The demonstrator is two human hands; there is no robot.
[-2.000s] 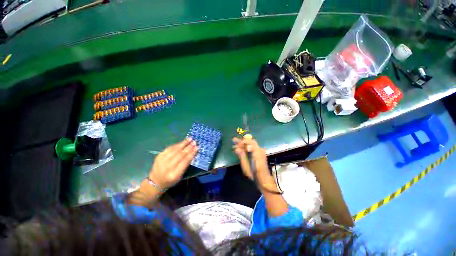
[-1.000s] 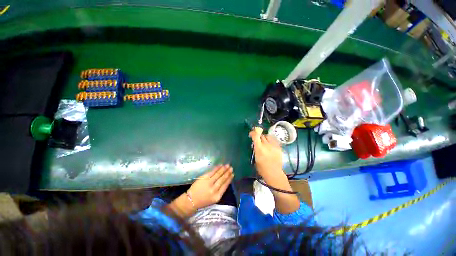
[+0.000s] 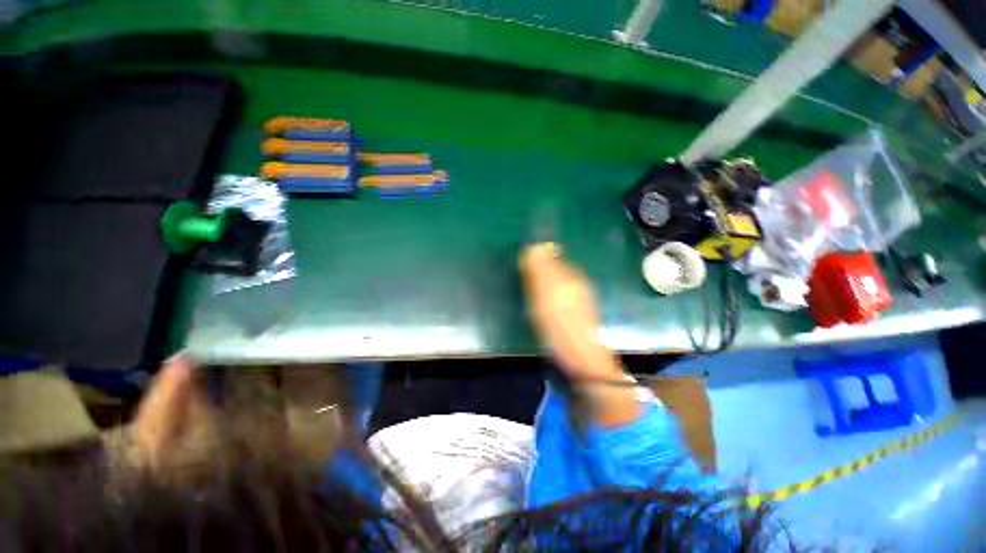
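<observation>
My right hand [image 3: 563,306] is blurred over the front middle of the green bench mat. It is closed around the pale grip of a soldering iron [image 3: 543,229], whose barrel is only a faint blur pointing away from me. My left hand [image 3: 168,405] is blurred and partly hidden by hair, low at the left below the bench's front edge; its fingers cannot be made out. Blue boards with orange rows [image 3: 311,157] lie stacked at the back left, with smaller boards [image 3: 400,173] beside them.
A green reel holder [image 3: 192,228] on a black block and clear bag stands left, beside black mats [image 3: 81,275]. A black fan [image 3: 662,205], white cup [image 3: 674,268], red container [image 3: 849,290] and clear plastic bag [image 3: 881,200] are at right. A cardboard box [image 3: 683,413] is below.
The blue board under my left hand two seconds ago is no longer in view there. My left hand has moved far left. My right hand, with the iron, has moved away from the cup.
</observation>
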